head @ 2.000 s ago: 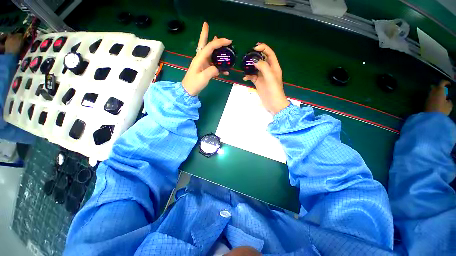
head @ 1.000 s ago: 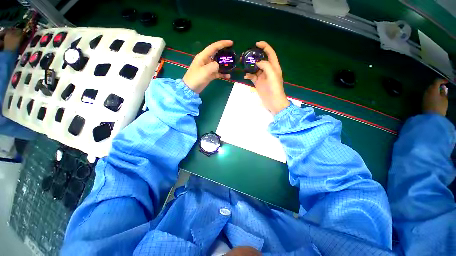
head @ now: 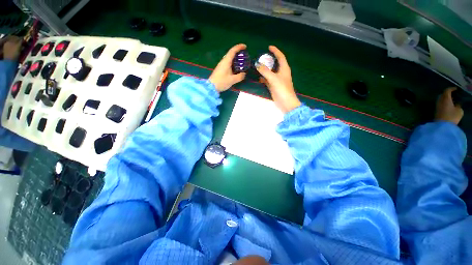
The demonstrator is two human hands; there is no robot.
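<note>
My left hand (head: 226, 72) holds a round black smartwatch unit (head: 241, 61) by its edge; its screen shows purple text. My right hand (head: 278, 75) holds a second smartwatch unit (head: 267, 61) close beside it, with a bright whitish screen and my thumb at its lower face. Both are held up over the red lines of the belt. A white paper sheet (head: 257, 132) lies below my hands. A third round watch (head: 215, 154) with a lit whitish face lies at the sheet's lower left corner.
A white foam tray (head: 138, 101) with watches is at left, a marker (head: 155, 105) beside it. A dark blister tray (head: 36, 207) is lower left. Round units (head: 191, 35) lie at the back and right. A metal rail (head: 290, 15) crosses behind. Another person's hand (head: 448, 107) is at right.
The right unit's screen has turned from dark with purple text to bright whitish. The left unit is now tilted. My left hand has shifted slightly right; the marker beside the foam tray shows more.
</note>
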